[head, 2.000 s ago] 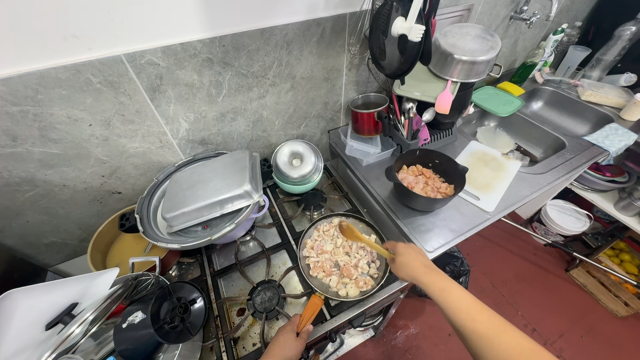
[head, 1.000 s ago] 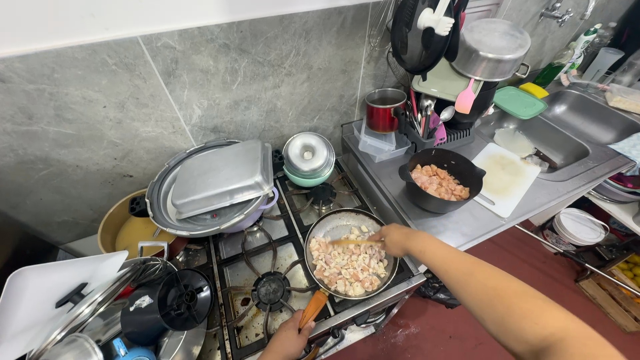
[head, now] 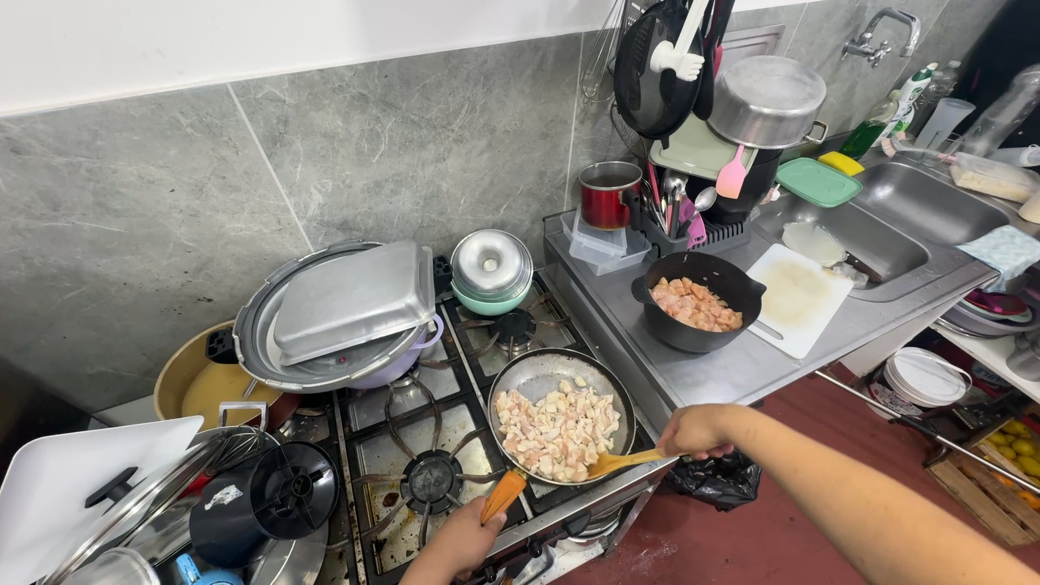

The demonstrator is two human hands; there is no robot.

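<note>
A frying pan (head: 532,375) full of diced, partly whitened meat (head: 561,426) sits on the front right of the gas stove. My left hand (head: 461,538) grips its orange handle (head: 504,496) from below. My right hand (head: 697,431) holds a wooden spatula (head: 626,461), whose blade touches the meat at the pan's near right edge. On the steel counter to the right stands a black pot (head: 686,337) with raw pinkish diced meat (head: 697,305) inside. Beside that pot lies a white cutting board (head: 800,301) with a stained surface.
Left of the pan are a stove burner (head: 431,481), stacked metal pans (head: 357,301) and a pot of yellowish liquid (head: 215,394). A green bowl with a metal mold (head: 491,268) stands behind. A red mug (head: 609,195), a utensil rack (head: 699,236) and a double sink (head: 881,244) line the counter.
My right hand has moved with the spatula from the pan's upper right to its near right edge. The meat is pushed toward the near side, baring the pan's far part. My left hand keeps the handle.
</note>
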